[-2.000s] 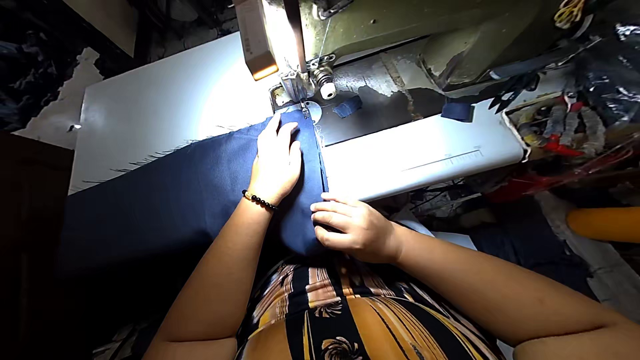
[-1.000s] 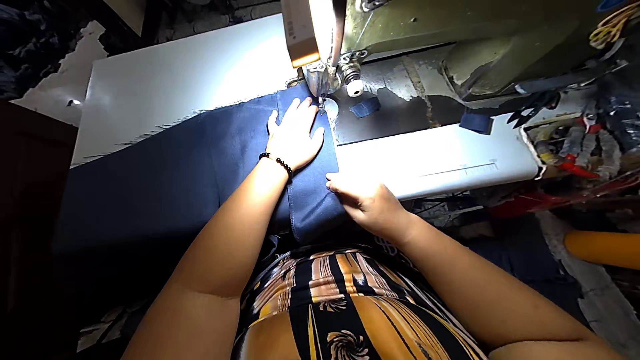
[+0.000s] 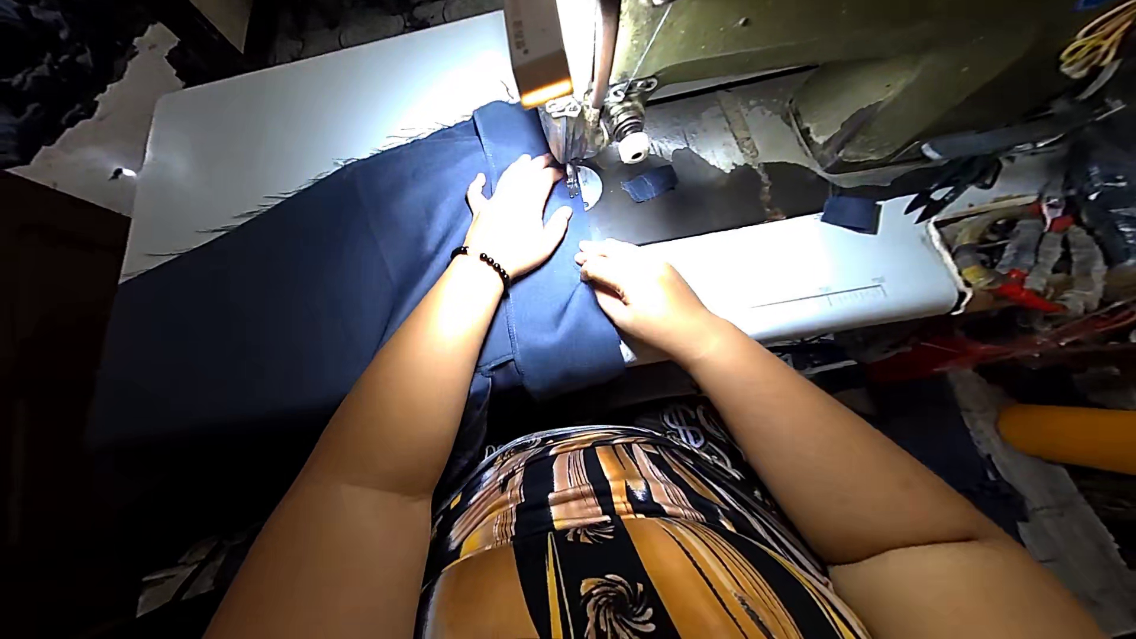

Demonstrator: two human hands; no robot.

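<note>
Navy blue fabric (image 3: pixel 337 240) lies across the white sewing table, its frayed edge at the upper left. My left hand (image 3: pixel 519 217), a black beaded bracelet at its wrist, rests flat on the cloth just left of the presser foot (image 3: pixel 573 180), fingers apart. At the fabric's right edge, my right hand (image 3: pixel 641 288) pinches the cloth between thumb and fingers. The green sewing machine (image 3: pixel 754 44) stands above, its lit head over the cloth. A small navy scrap (image 3: pixel 650 183) lies right of the presser foot.
Another navy scrap (image 3: pixel 850 214) and black-handled snips (image 3: pixel 954 186) lie on the machine bed at the right. Beyond the white table's right end (image 3: pixel 945 266) are tools with red parts (image 3: pixel 1029 288). An orange cylindrical object (image 3: pixel 1069 437) is at the far right.
The fabric has moved up past the presser foot, and a seam and folded edge now show near my left wrist. My left hand has spread its fingers; my right hand still holds the right edge.
</note>
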